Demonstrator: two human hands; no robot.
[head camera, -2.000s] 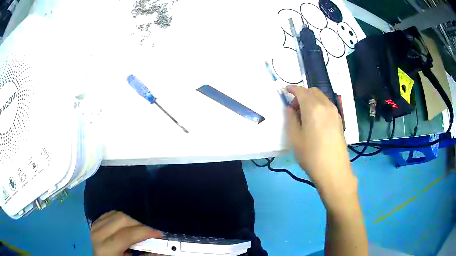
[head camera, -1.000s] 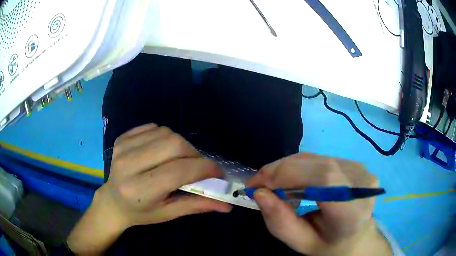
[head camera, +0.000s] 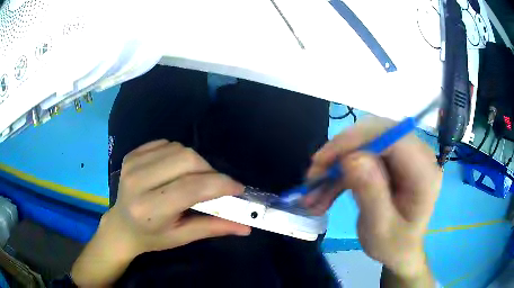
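The white device casing (head camera: 287, 221) is held edge-on over the dark-clothed lap, with a small black screw hole (head camera: 253, 215) in its edge. My left hand (head camera: 169, 194) grips the casing's left end, thumb below and fingers above. My right hand (head camera: 383, 185) holds a slim blue pen-type tool (head camera: 391, 136), slanting up to the right. The tool's lower end is blurred near the casing's upper edge, right of the hole; I cannot tell whether it touches.
A white worktable (head camera: 248, 73) bears a bare blade (head camera: 363, 35), a thin metal shaft (head camera: 288, 24) and a black corded hand tool (head camera: 455, 84) at right. Large white units (head camera: 107, 62) with gold connectors stand at left. A blue holder (head camera: 487, 177) is at far right.
Since one second ago, the blue tool has left the screw hole and turned from nearly level to steeply slanted. My right hand has risen; the hole and the casing's right end now show.
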